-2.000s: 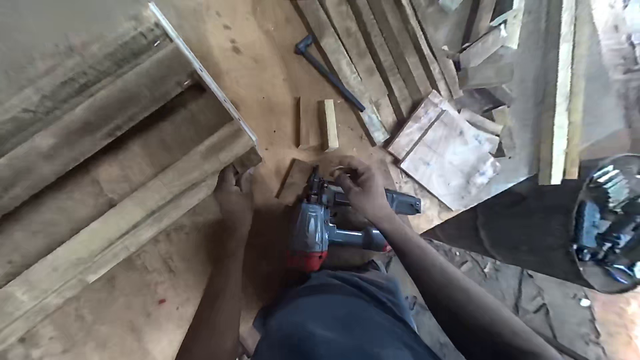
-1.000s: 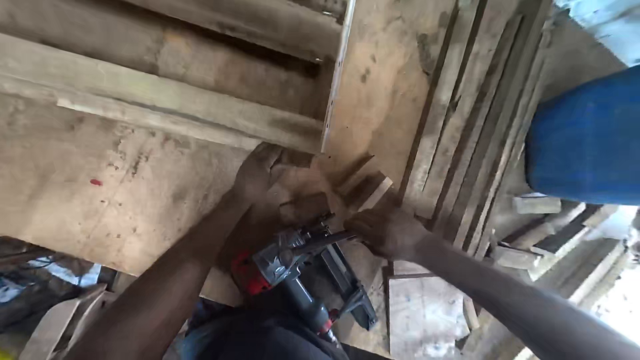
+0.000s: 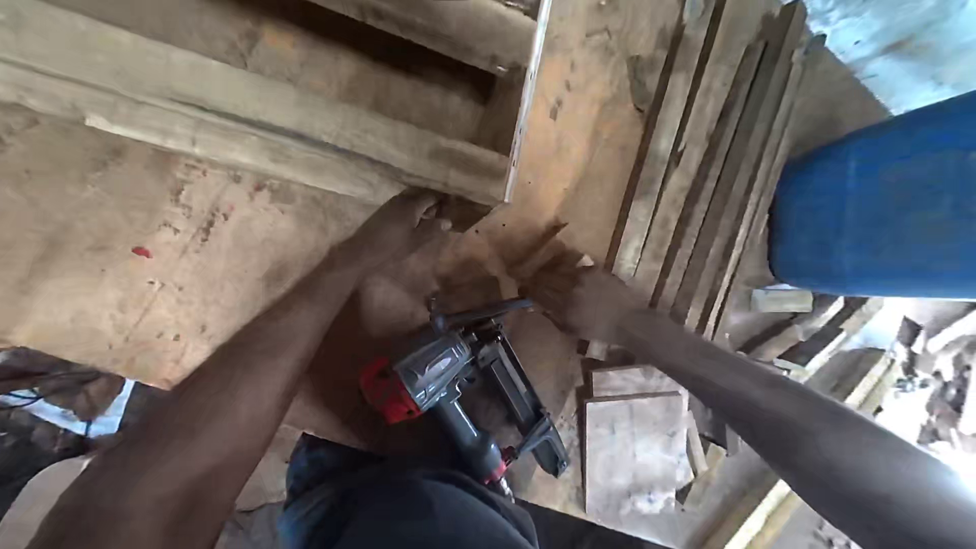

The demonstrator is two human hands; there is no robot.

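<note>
A pneumatic nail gun (image 3: pixel 435 370), grey with a red cap, lies on the plywood surface (image 3: pixel 221 267) in front of my body. Up and left of it, my left hand (image 3: pixel 415 221) is at the near corner of a wooden frame (image 3: pixel 457 164), its fingers around a small block under the corner; its grip is partly hidden. My right hand (image 3: pixel 576 293), blurred, reaches down over a short wood piece (image 3: pixel 541 244) right of the nail gun. Whether its fingers have closed on the piece does not show.
Long wooden strips (image 3: pixel 709 168) lie side by side at the right. Beyond them stands a blue plastic barrel (image 3: pixel 877 198). Square board offcuts (image 3: pixel 633 450) lie below my right forearm, with more scrap wood (image 3: pixel 831 343) farther right.
My right hand has left the nail gun and moved to the short wood pieces. My left hand stays by the frame's corner. The view has turned since the oldest frame.
</note>
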